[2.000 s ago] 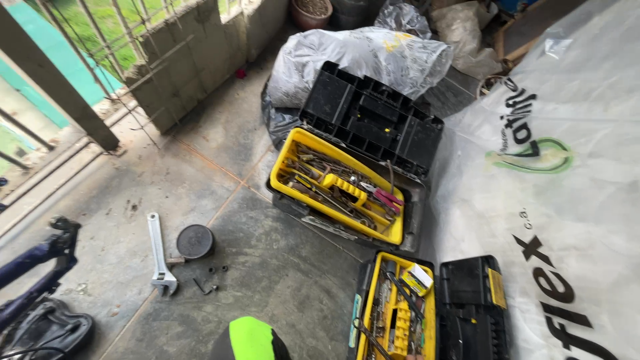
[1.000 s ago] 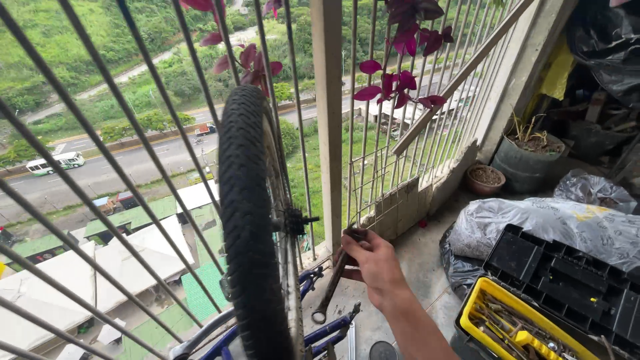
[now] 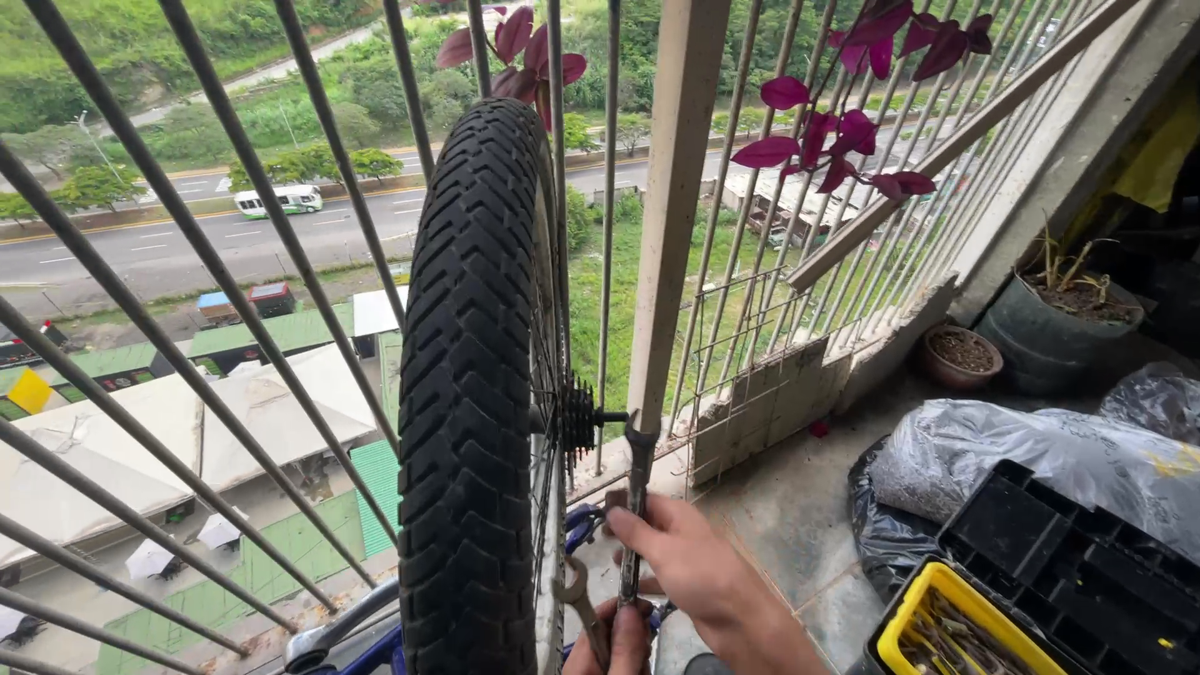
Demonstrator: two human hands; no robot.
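A bicycle wheel with a black knobby tire [image 3: 473,375] stands upright, its rear sprocket cassette [image 3: 578,417] and threaded axle end [image 3: 614,416] on the right side. Below the axle end, my right hand [image 3: 698,562] grips a metal wrench [image 3: 640,469], whose open jaw points up close to the axle; contact cannot be told. At the bottom edge my left hand [image 3: 623,637] holds a second open-end wrench [image 3: 583,595] and its fingers also meet the lower end of the first one. Part of the blue bicycle frame [image 3: 375,652] shows beneath the wheel.
Metal window bars [image 3: 309,141] and a square post [image 3: 677,216] stand behind the wheel. At right lie a toolbox with a yellow tray [image 3: 905,600] and its black lid [image 3: 1078,553], a plastic-wrapped bundle [image 3: 1012,459], and two plant pots [image 3: 961,361]. Purple leaves hang near the post.
The view has swung up from the floor to the wheel. One second ago my right hand held a wrench beside the wheel with its ring end down; now my left hand is in view too.
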